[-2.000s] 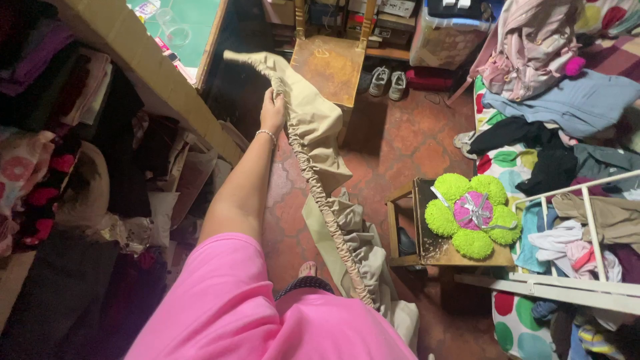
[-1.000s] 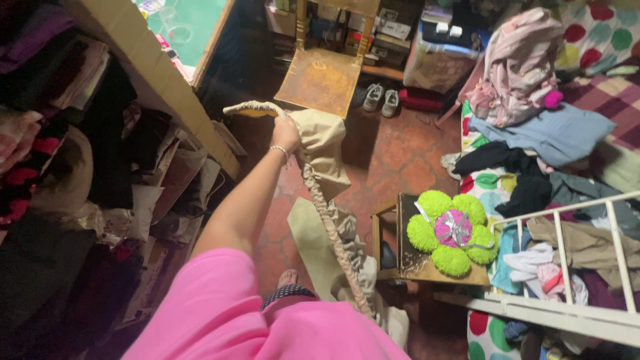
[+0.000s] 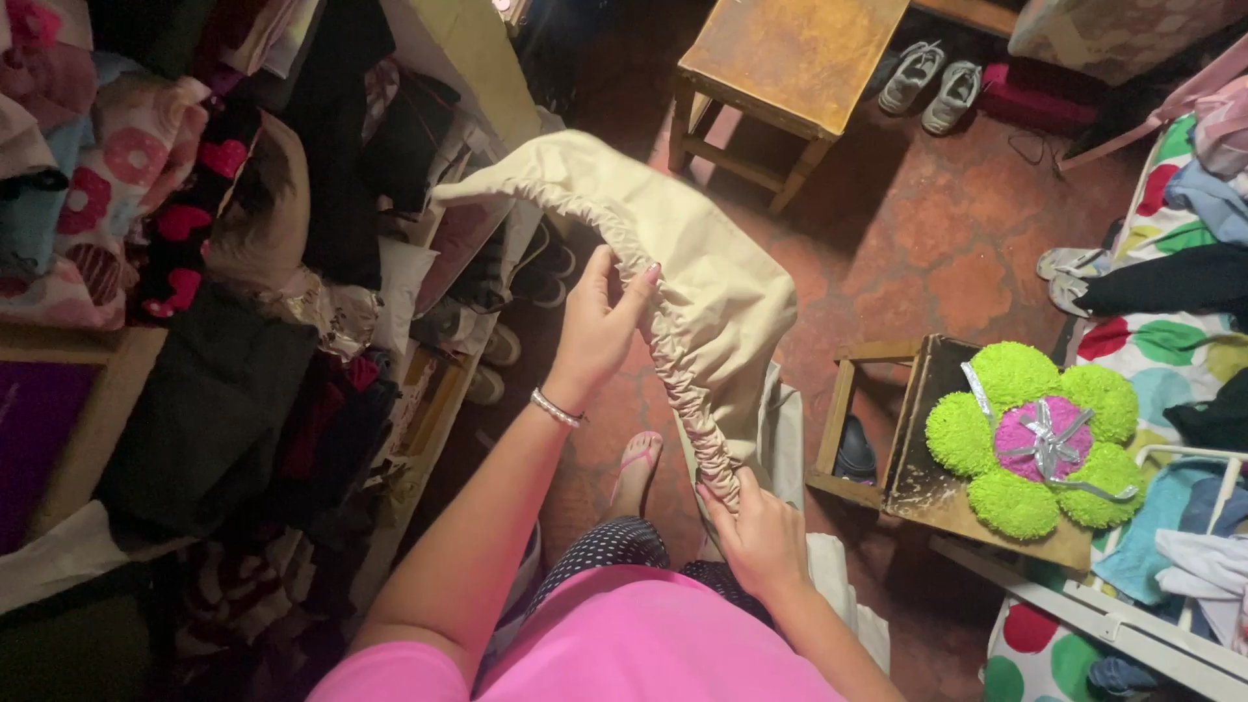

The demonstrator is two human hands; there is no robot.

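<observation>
A beige fabric piece with a gathered elastic edge stretches across the middle of the head view, its far end curving to the upper left. My left hand pinches the ruched edge near its middle, thumb and fingers on the cloth, a beaded bracelet on the wrist. Lower down, my right hand grips the same gathered edge close to my body. Between the two hands the edge runs slantwise in tight folds. More beige cloth hangs below the right hand, partly hidden by it.
A wooden chair stands ahead, with shoes beside it. At right, a small wooden chair bears a green and pink flower cushion. A white metal frame lies near a clothes-strewn bed. Shelves of clothes line the left.
My right hand has come into view and holds the gathered edge. My left hand is now partway along the cloth, with the far end extending beyond it. The view has moved in closer.
</observation>
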